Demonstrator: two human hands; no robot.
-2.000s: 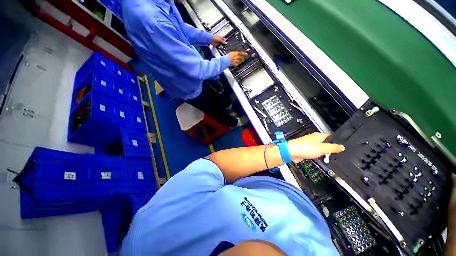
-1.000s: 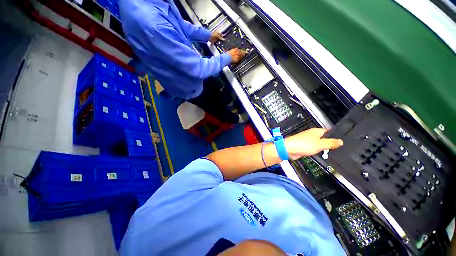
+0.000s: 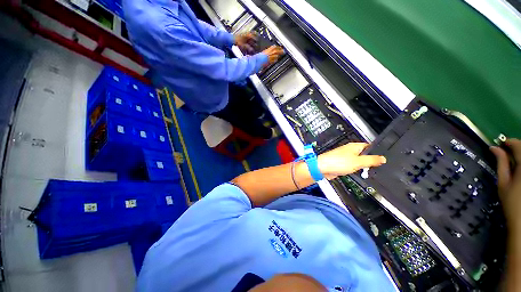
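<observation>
A black solder pallet [image 3: 437, 177] with rows of dark pins, white lettering and silver clamp bars lies tilted across the rail beside the green belt. My left hand [image 3: 349, 161], with a bright blue wrist strap, holds its near left edge, thumb on top and fingers hidden beneath. My right hand [image 3: 509, 188] is at the pallet's right edge, cut off by the picture's rim; its fingers lie over the edge by a clamp bar. Below the pallet, a circuit board [image 3: 412, 251] sits in another carrier on the rail.
Another carrier with a circuit board [image 3: 313, 117] lies farther up the rail. The green belt [image 3: 394, 51] runs along the right. Another person [image 3: 183, 51] works at the rail ahead. Blue crates [image 3: 123, 122] and a red stool with a pale seat [image 3: 220, 134] stand on the left.
My right hand has come into clear view at the pallet's right edge. My left hand keeps its hold. The pallet sits slightly farther left in view. The other person's hands have moved.
</observation>
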